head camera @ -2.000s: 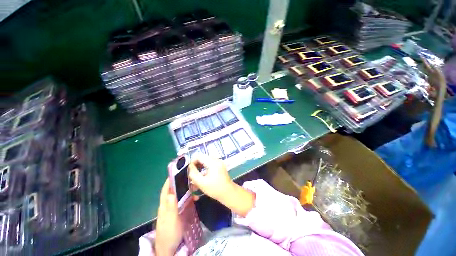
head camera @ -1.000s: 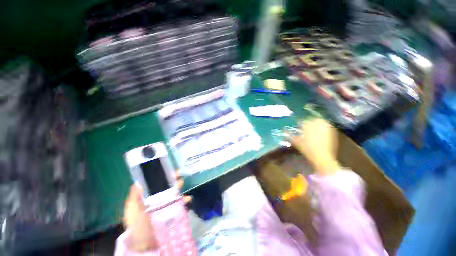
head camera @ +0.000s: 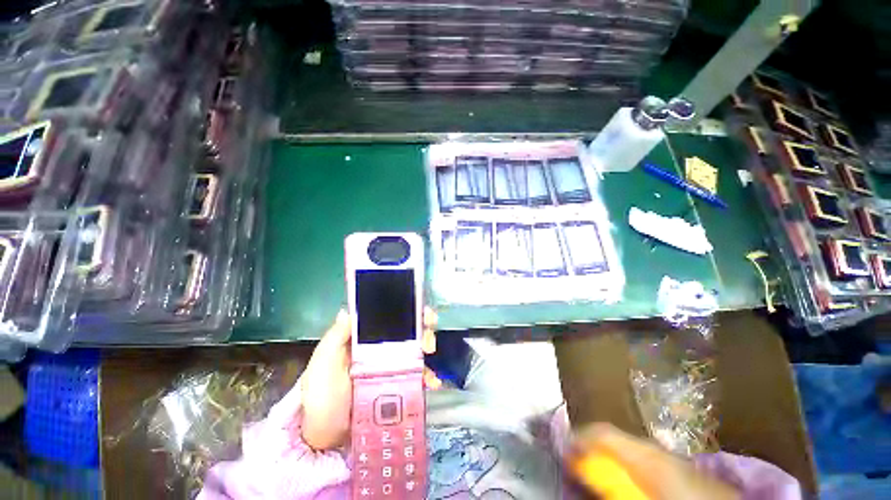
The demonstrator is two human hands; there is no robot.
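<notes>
An open pink flip phone (head camera: 387,366) is held upright over the bench's front edge, with a dark screen and a dark oval above it on the pale lid. My left hand (head camera: 327,391) grips it from behind, fingertips showing at both sides. My right hand (head camera: 645,469), blurred at the bottom right, is closed on an orange-yellow handle (head camera: 608,473); its tip cannot be made out. A white lens sheet (head camera: 528,288) with two rows of dark-framed rectangles lies flat on the green bench.
Blister trays are stacked at left (head camera: 230,283), back (head camera: 508,49) and right (head camera: 821,293). A white bottle (head camera: 625,142), blue pen (head camera: 684,184), yellow square (head camera: 701,174) and white wipe (head camera: 669,230) lie at right. Boxes with film scraps (head camera: 200,415) and a blue bin (head camera: 59,410) are below.
The view has swung left and centred on the sheet. The phone has come upright, facing me. My right hand left the phone, reached toward the box side, and now holds the orange-yellow handle.
</notes>
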